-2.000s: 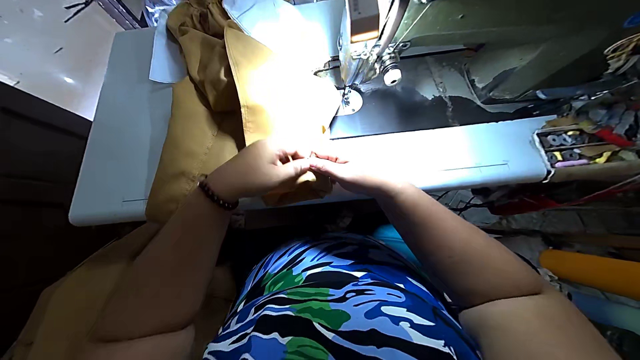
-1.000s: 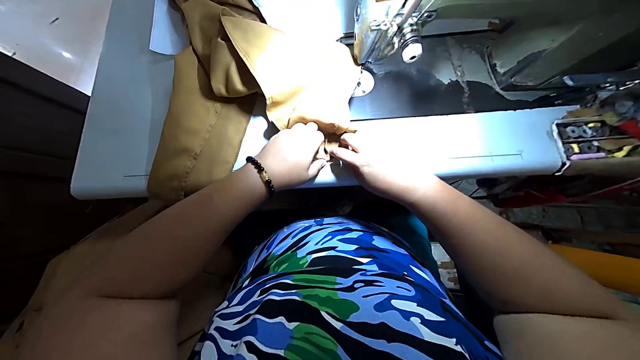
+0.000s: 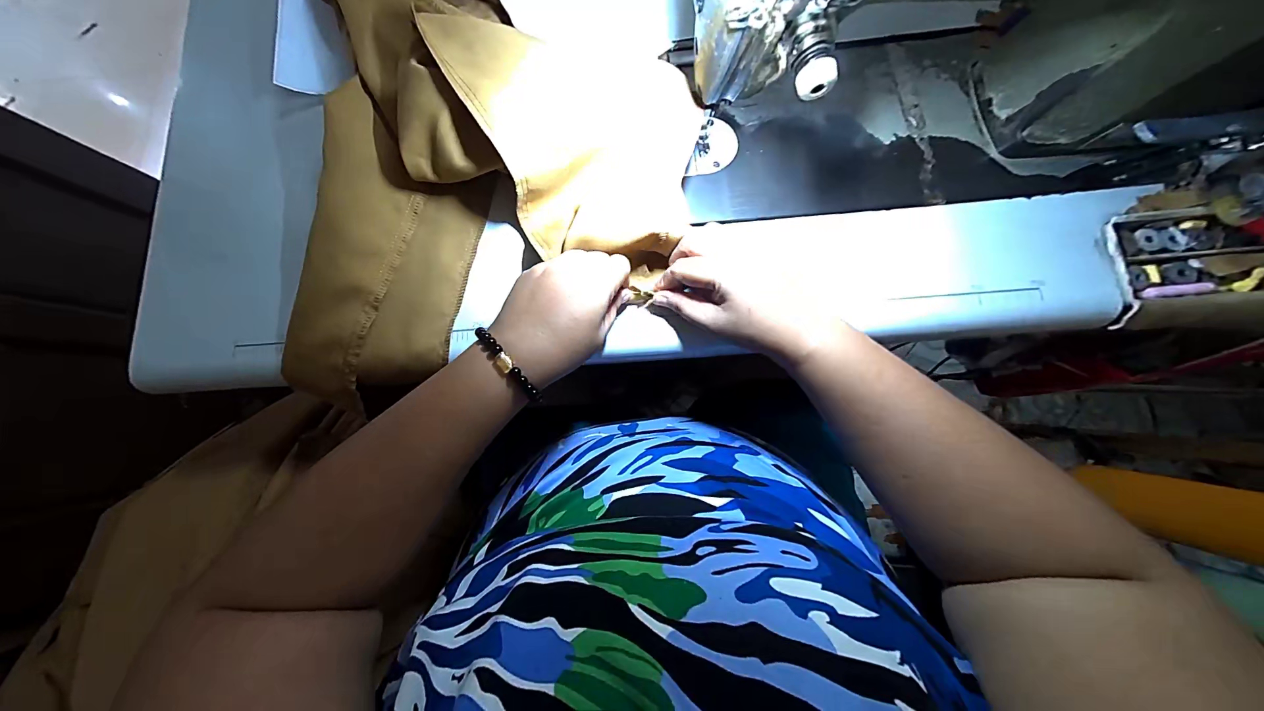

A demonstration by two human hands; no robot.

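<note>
Tan stitched fabric lies over the left part of the sewing table and runs up to the sewing machine. At the table's front edge my left hand pinches a small folded edge of this cloth between thumb and fingers. Close on its right, my right hand grips the same bit of cloth with its fingertips. The cloth's middle is washed out by the lamp's glare. Just beyond it sit the presser foot area and the round needle plate; whether fabric lies under the foot cannot be told.
The white sewing table has a compartment of bobbins at its right end. More tan cloth hangs below the table at the left. A yellow-orange roll-like object is low at the right. A white sheet lies at the back left.
My hands, close together in the earlier frames too, have shifted slightly on the cloth's front edge, which now shows as a small fold between my fingertips. The view has moved nearer the table.
</note>
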